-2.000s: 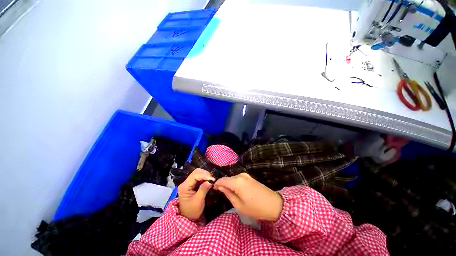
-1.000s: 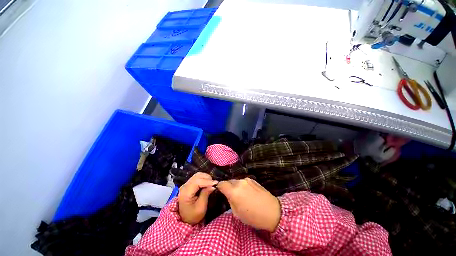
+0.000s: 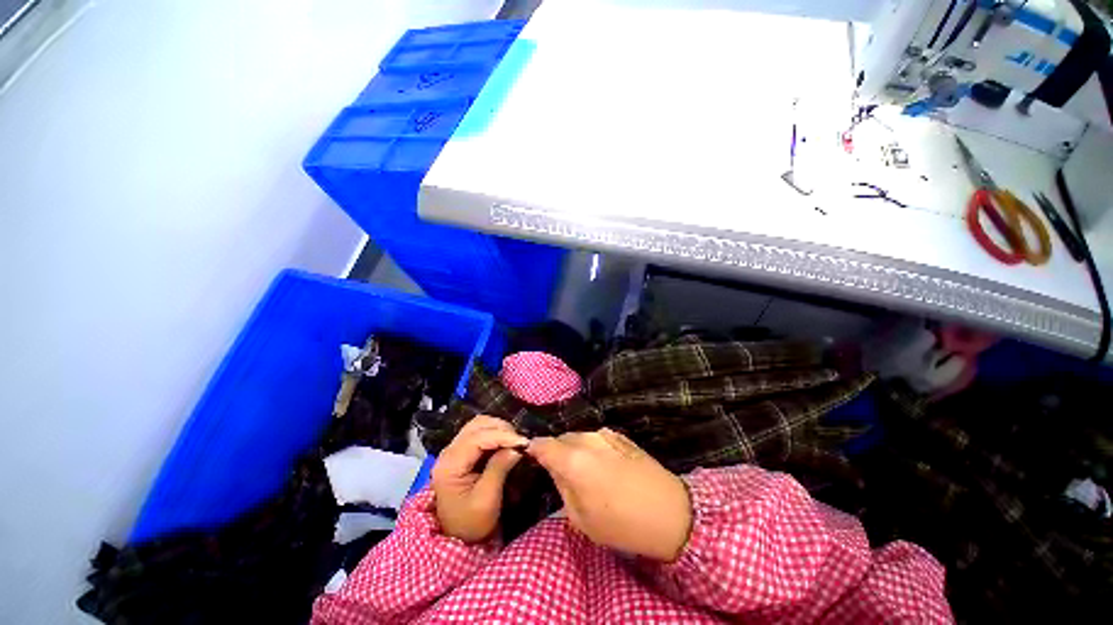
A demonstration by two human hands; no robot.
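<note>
A dark plaid garment piece (image 3: pixel 732 403) with pale check lines lies spread and folded over the lap. My left hand (image 3: pixel 476 479) and my right hand (image 3: pixel 616 491) meet fingertip to fingertip above it, at the lower middle of the view. Both pinch a tiny dark edge of the plaid piece between thumbs and forefingers. The fingers hide most of that edge. I cannot tell whether a small tool is held there.
An open blue crate (image 3: pixel 232 403) with dark cloth and white scraps stands left. Stacked blue crates (image 3: pixel 403 110) stand beyond. The white table (image 3: pixel 635 122) bears scissors (image 3: pixel 1007 227), a thin black tool (image 3: pixel 1062 230) and a sewing machine (image 3: pixel 976 55). Dark cloth (image 3: pixel 1001 488) lies right.
The right hand has turned slightly, and both hands' fingers have shifted a little while staying together at the same spot. The garment and table things look the same.
</note>
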